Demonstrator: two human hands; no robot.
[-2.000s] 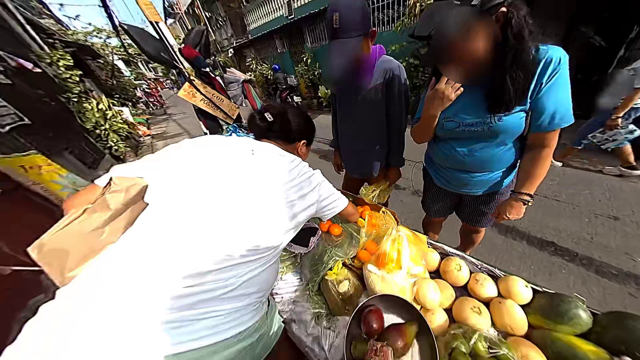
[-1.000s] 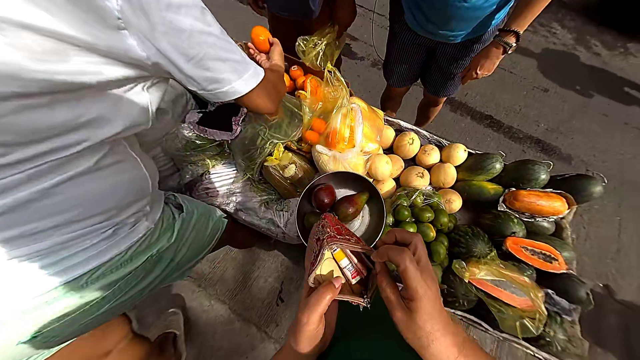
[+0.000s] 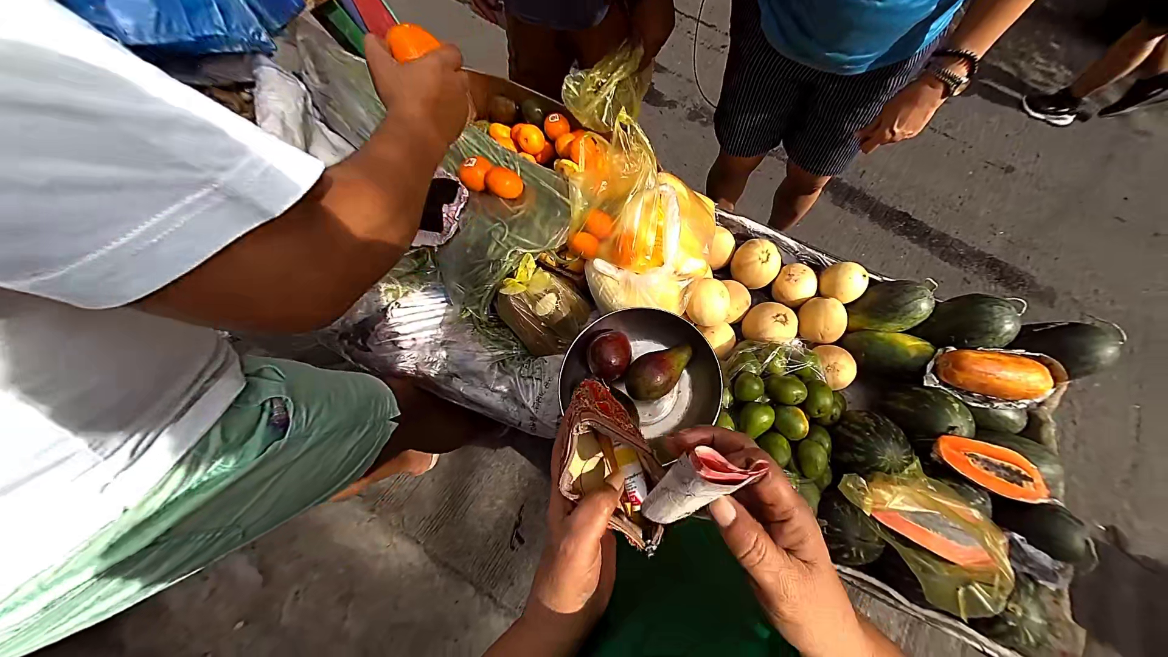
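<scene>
My left hand (image 3: pixel 579 538) holds a small patterned purse (image 3: pixel 607 438) spread at its top. A small tube with a label (image 3: pixel 631 479) and a pale folded item (image 3: pixel 589 465) show inside it. Between the thumb and fingers of my right hand (image 3: pixel 776 538) is a roll of folded banknotes (image 3: pixel 698 484), just to the right of the purse. Right behind both hands is a round metal pan (image 3: pixel 712 365) with dark avocados (image 3: pixel 659 371) in it. The bottom of the purse is partly covered by my left fingers.
Green citrus fruits (image 3: pixel 787 390), pale melons (image 3: pixel 756 264), watermelons (image 3: pixel 967 321), cut papaya (image 3: pixel 993 468) and bagged oranges (image 3: pixel 598 224) lie on the cart. A person in a white shirt (image 3: pixel 137 164) at left holds an orange fruit (image 3: pixel 411 42). Other people stand beyond the cart.
The view has tilted down since the first frame. A roll of banknotes now shows in my right hand, which was at the purse one second ago. The other person's hand with the orange fruit has moved.
</scene>
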